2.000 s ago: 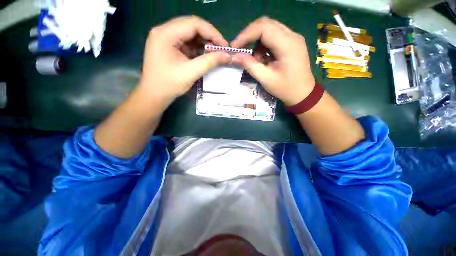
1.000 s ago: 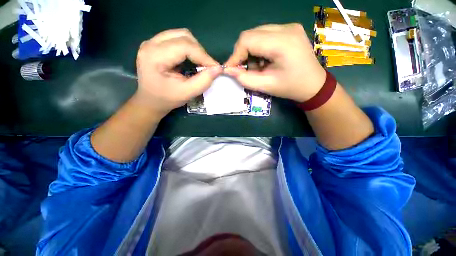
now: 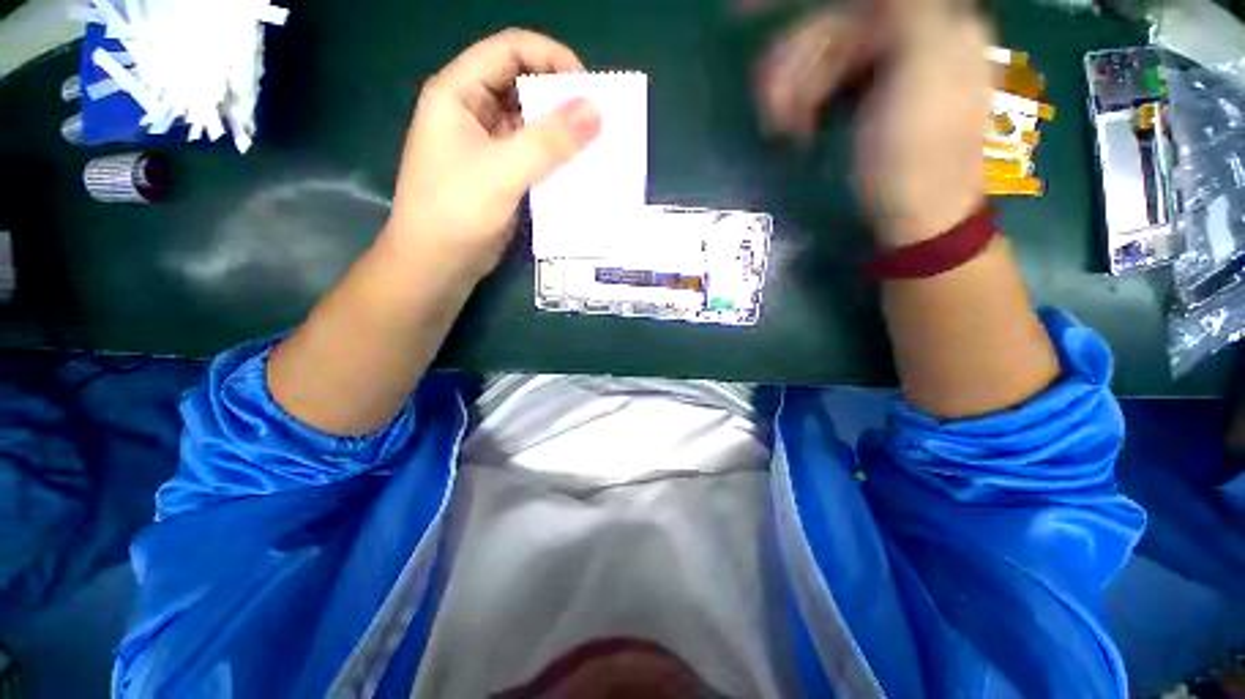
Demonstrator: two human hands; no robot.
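My left hand (image 3: 478, 150) pinches a white card-like adhesive sheet (image 3: 594, 171) between thumb and fingers near its top left. The sheet has small marks or teeth along its top edge. Its lower end overlaps the upper left of an open phone housing (image 3: 655, 266), which lies flat with a dark and orange strip inside. My right hand (image 3: 881, 96) is raised at the upper right, blurred and partly cut off by the top edge. Whether its fingers hold anything cannot be told.
Orange flex cables (image 3: 1013, 130) lie behind my right hand. A spare housing (image 3: 1133, 164) and a crinkled clear bag (image 3: 1215, 219) are at far right. White strips (image 3: 184, 62) on a blue holder and a ribbed roller (image 3: 120, 178) are at upper left.
My right hand has left the sheet and moved up and right, over part of the flex cables. My left hand alone now holds the sheet, uncovering more of the housing.
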